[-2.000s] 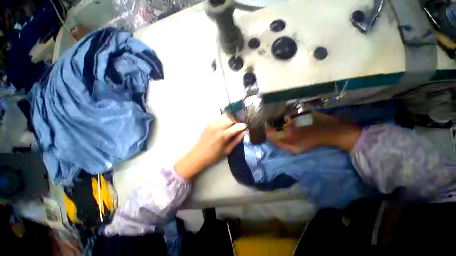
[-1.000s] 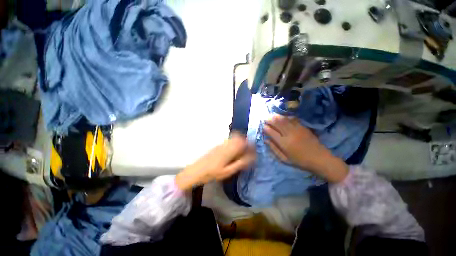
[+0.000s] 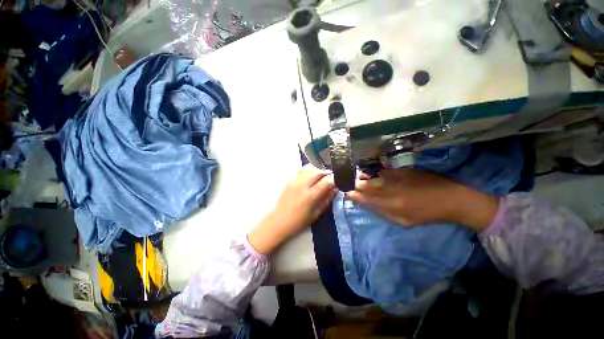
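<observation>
A heathered light blue garment [image 3: 404,258] lies under the sewing machine head [image 3: 437,53] and hangs over the table's front edge. Its navy band [image 3: 330,255] curves along the left side. My left hand [image 3: 301,202] pinches the cloth edge just left of the shiny curved metal strip [image 3: 342,155]. My right hand [image 3: 414,196] holds the cloth just right of that strip, fingertips close to the left ones. The needle and presser foot are hidden behind the strip and fingers.
A pile of blue and navy cloth [image 3: 136,149] lies on the table at the left. A black and yellow bundle [image 3: 132,270] is at the table's left front edge. A grey post [image 3: 308,43] stands on the machine head. Plastic wrap [image 3: 192,23] lies at the back.
Since one second ago the view has shifted, showing more of the head's top. My left hand has moved from the front of the cloth up to the metal strip, beside my right fingertips.
</observation>
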